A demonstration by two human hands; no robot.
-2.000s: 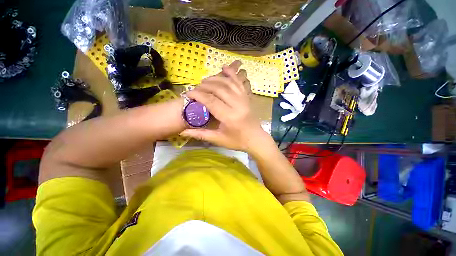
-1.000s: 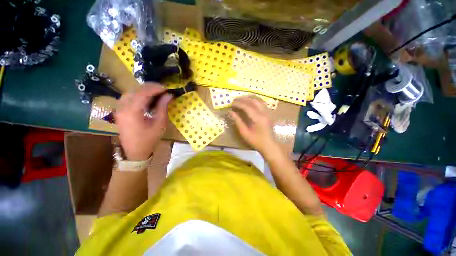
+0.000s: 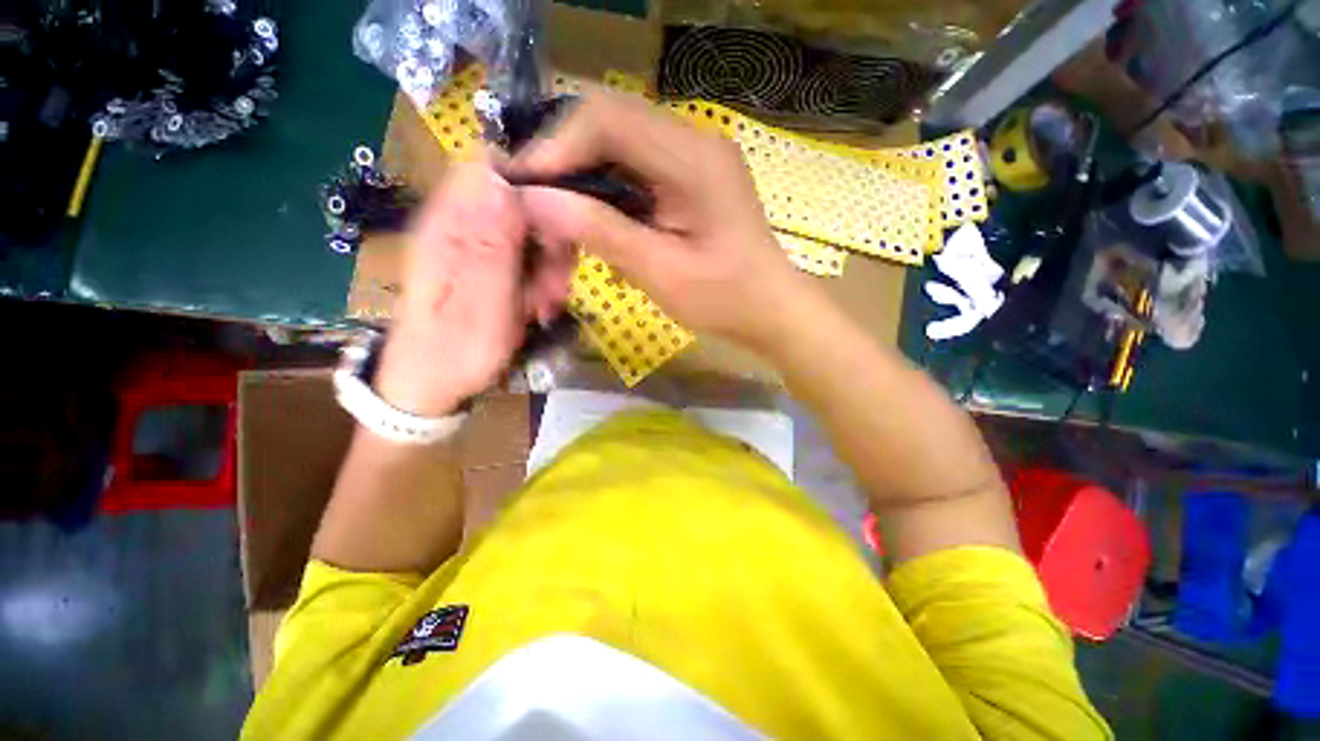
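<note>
My left hand (image 3: pixel 471 282), with a white watch strap at the wrist, is upright and blurred over the front left of the cardboard. It is closed around black-wired parts; dark leads and a disc (image 3: pixel 540 377) show below its fingers. My right hand (image 3: pixel 673 217) reaches across to it, fingertips touching or very near; whether it holds anything is hidden. A small yellow ring sheet (image 3: pixel 631 322) lies under and in front of my right hand. Longer yellow sheets with white rings (image 3: pixel 847 196) lie behind.
Black-wired bundles lie at the left (image 3: pixel 362 198) and far left (image 3: pixel 181 116). A clear bag of discs (image 3: pixel 434 44) is at the back. A white glove (image 3: pixel 964 282), tape roll (image 3: pixel 1021 145) and wire spool (image 3: pixel 1180 206) are at the right. An open cardboard box (image 3: pixel 275 492) is below the bench edge.
My hands, first crossed and then apart, are now together at the left. My left hand has taken hold of black-wired parts. The view has shifted left.
</note>
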